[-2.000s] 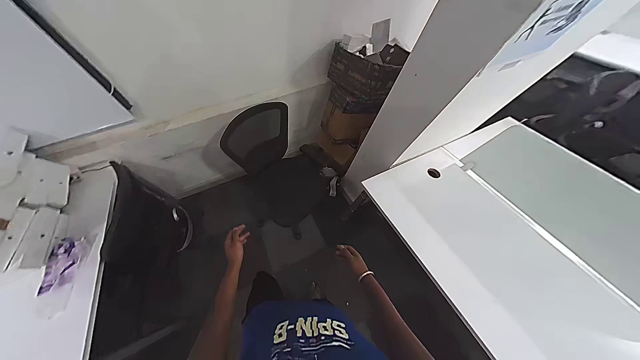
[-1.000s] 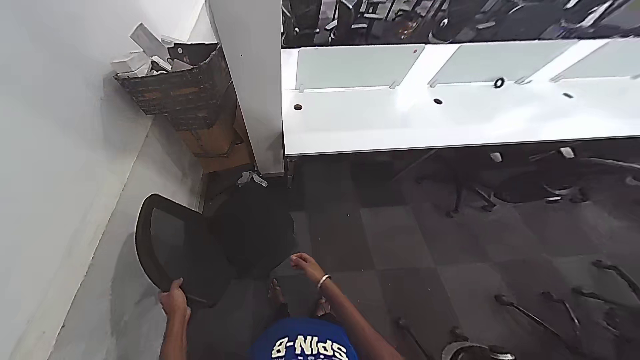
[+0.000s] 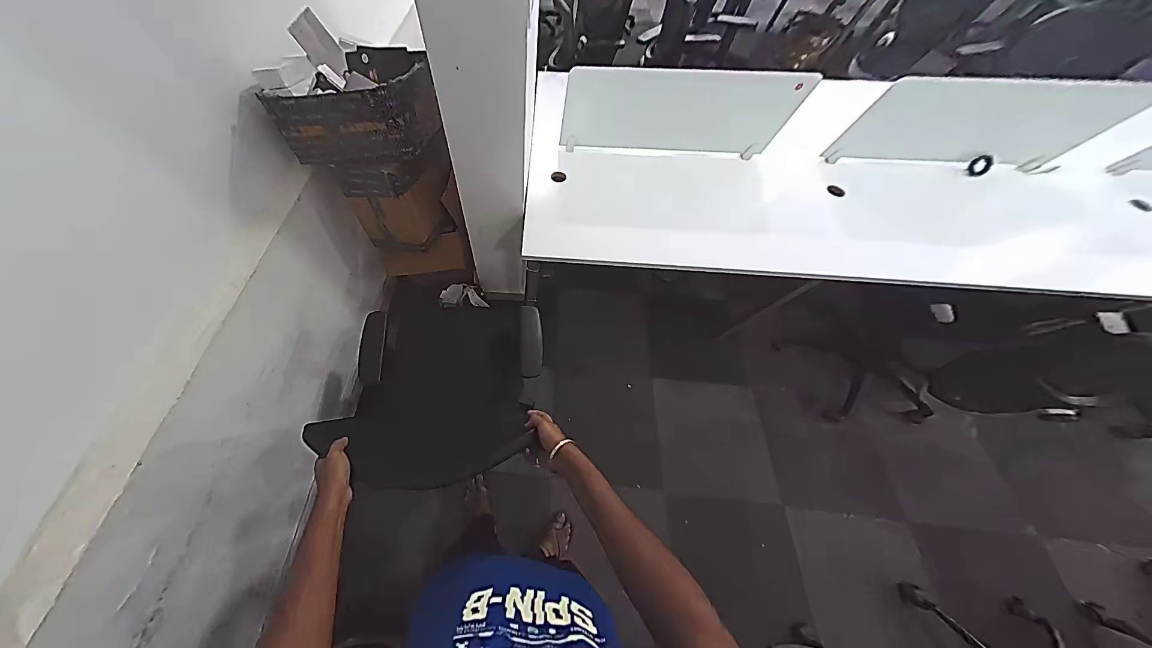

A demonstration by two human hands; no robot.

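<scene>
A black office chair [image 3: 441,387] with two armrests stands in front of me, its back nearest my body and its seat toward the pillar. My left hand [image 3: 334,468] grips the left end of the chair's backrest. The right end of the same backrest is held by my right hand [image 3: 544,436], which wears a light bangle at the wrist. The chair's base is hidden beneath it.
A wall [image 3: 225,387] runs close along the left. Stacked cardboard boxes [image 3: 360,121] stand beside a white pillar [image 3: 481,135]. A long white desk [image 3: 684,211] with glass dividers spans the right, with office chairs [image 3: 999,378] below.
The view has swung right. Both hands were off the chair two seconds ago; now both hold its backrest. The chair has turned so that its back faces me.
</scene>
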